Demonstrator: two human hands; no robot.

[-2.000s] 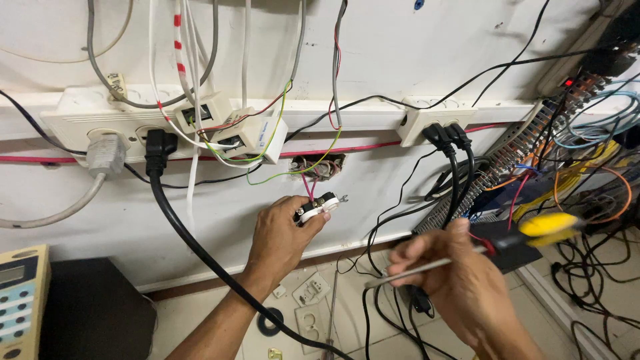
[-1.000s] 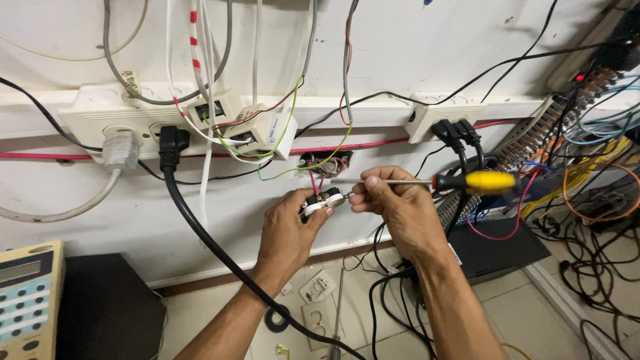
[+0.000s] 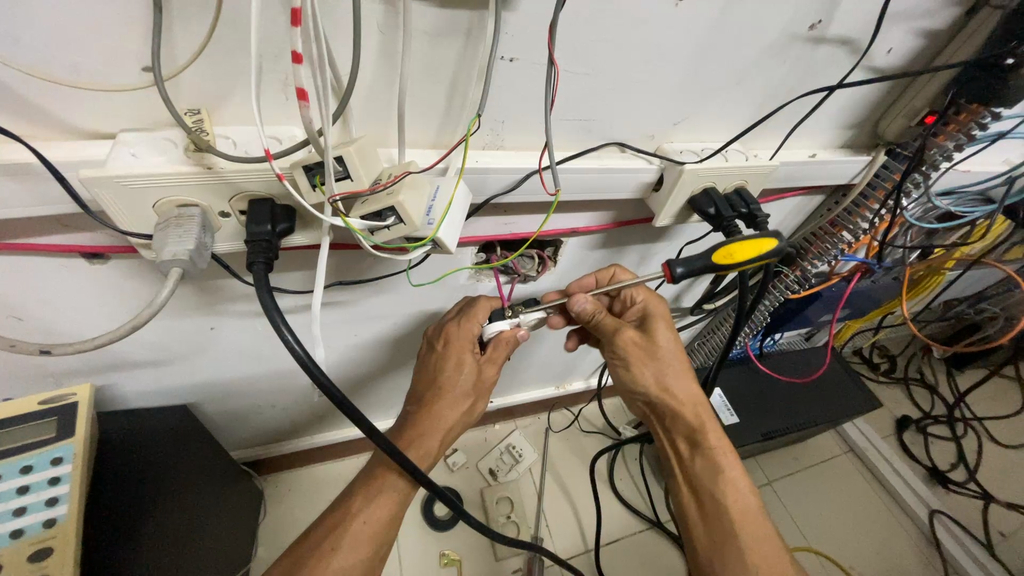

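My left hand grips a white and black electrical socket module just below a recessed wall box. Pink wires run from that box to the module's terminals. In my right hand is the shaft of a screwdriver with a black and yellow handle; its tip lies at the top of the module, and the handle points up to the right. The right fingertips are close beside the module; whether they touch it cannot be told. A thin green-yellow wire loops in front of the box.
Outlet strips with plugs and phone jacks line the wall. A thick black cable crosses before my left forearm. On the floor lie a socket plate, black tape and another screwdriver. Tangled cables lie at right.
My right hand has come in from the lower right to the module with the screwdriver. Since the middle frame, the screwdriver's tip has come down onto the module. My left hand still holds the module.
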